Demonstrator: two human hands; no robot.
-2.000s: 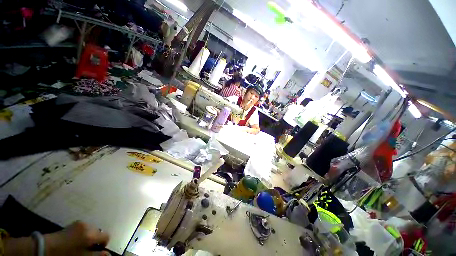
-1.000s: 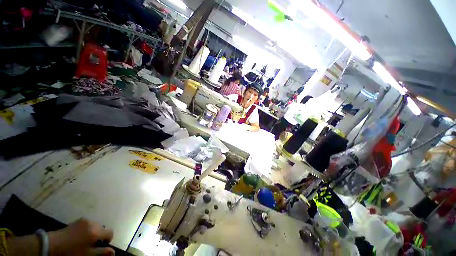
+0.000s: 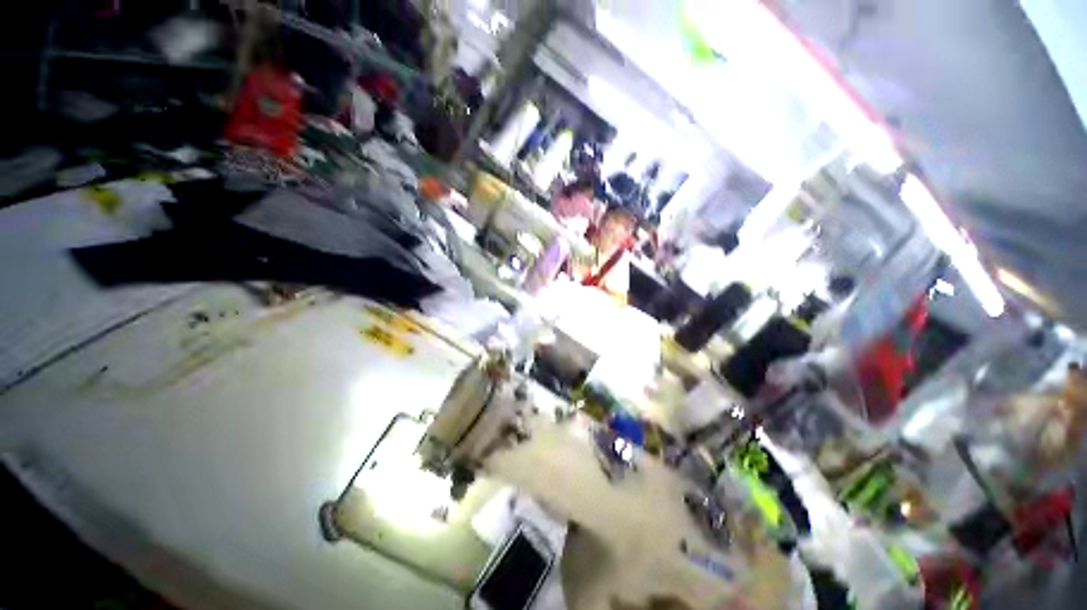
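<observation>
The cream-white sewing machine (image 3: 620,500) stands at the lower middle, blurred, with its head and needle area brightly lit at its left end. The shiny needle plate (image 3: 399,495) is set in the white table (image 3: 227,441) below the head. A smartphone (image 3: 515,570) with a white edge and dark screen lies beneath the machine arm. Black and grey cut pieces (image 3: 256,256) lie on the far left part of the table. Neither of my hands is in the picture.
Yellow stickers (image 3: 387,334) are on the tabletop. Two black thread cones (image 3: 765,355) stand at the right. A cluttered heap with bright green items (image 3: 763,495) lies beside the machine. A person (image 3: 610,253) sits at another station ahead. A red stool (image 3: 265,113) stands at the far left.
The view has shifted and blurred, showing more of the tabletop, needle plate and smartphone. My left hand and the black piece by it have gone out of the picture.
</observation>
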